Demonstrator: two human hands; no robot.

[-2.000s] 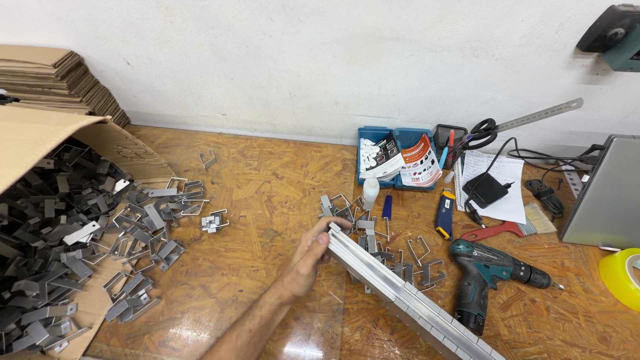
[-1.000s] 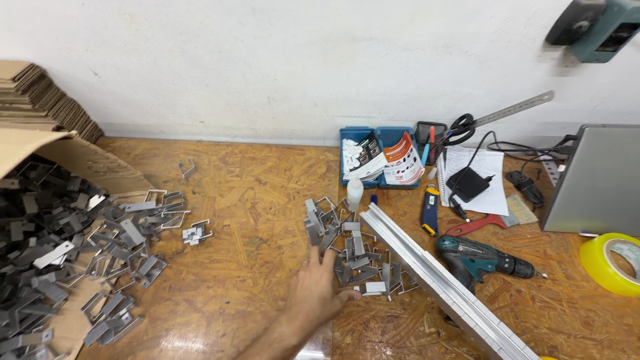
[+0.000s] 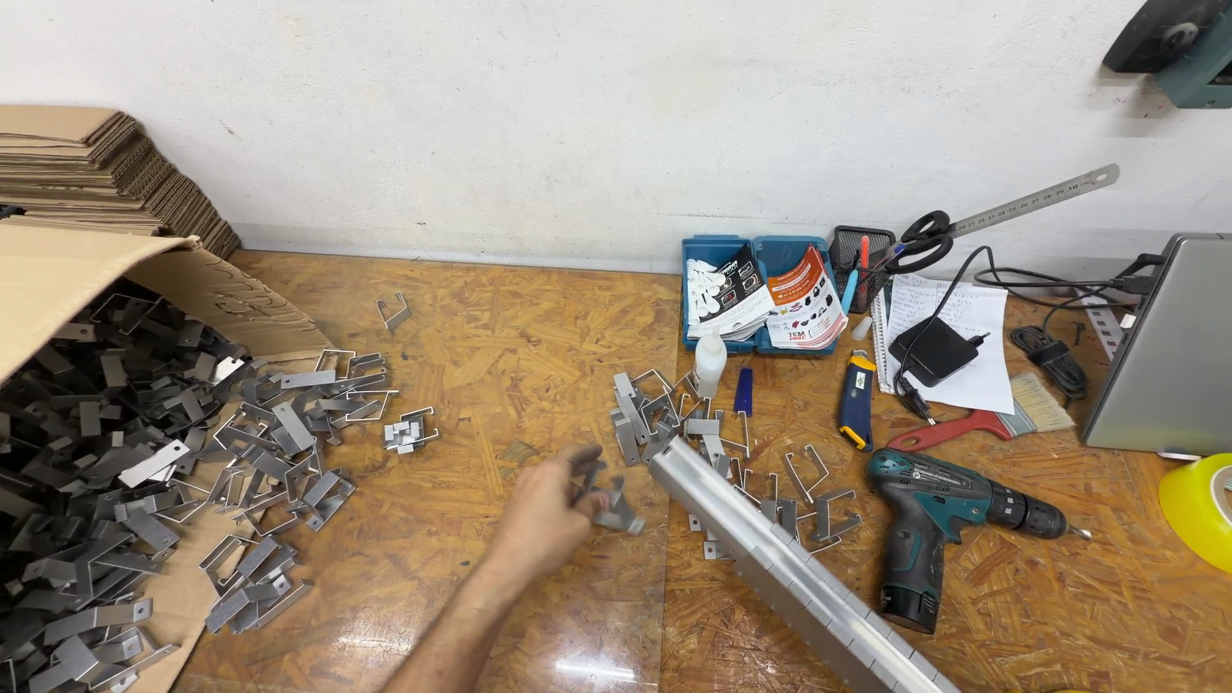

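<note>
My left hand (image 3: 551, 510) holds a few bent metal brackets (image 3: 616, 510) between thumb and fingers, slightly blurred, over the middle of the wood-chip board bench. Just right of it a long aluminium profile (image 3: 799, 568) with evenly spaced marks or joints runs diagonally to the lower edge. Metal brackets (image 3: 630, 414) lie in a loose heap behind and beside the profile's upper end. At the left, a cardboard box (image 3: 96, 269) on its side spills many grey brackets (image 3: 144, 472) onto the bench. My right hand is not visible.
A cordless drill (image 3: 948, 520), utility knife (image 3: 856, 399), paintbrush (image 3: 991, 422) and small white bottle (image 3: 709, 364) lie or stand on the right side. Behind them are a blue case (image 3: 712, 332), scissors (image 3: 924, 241) and cables. Yellow tape (image 3: 1198, 510) and a laptop (image 3: 1169, 346) are far right; flattened cardboard (image 3: 106, 173) is stacked back left.
My left hand was at the profile's end, then reached into the bracket heap. Now it is left of the heap with brackets picked up.
</note>
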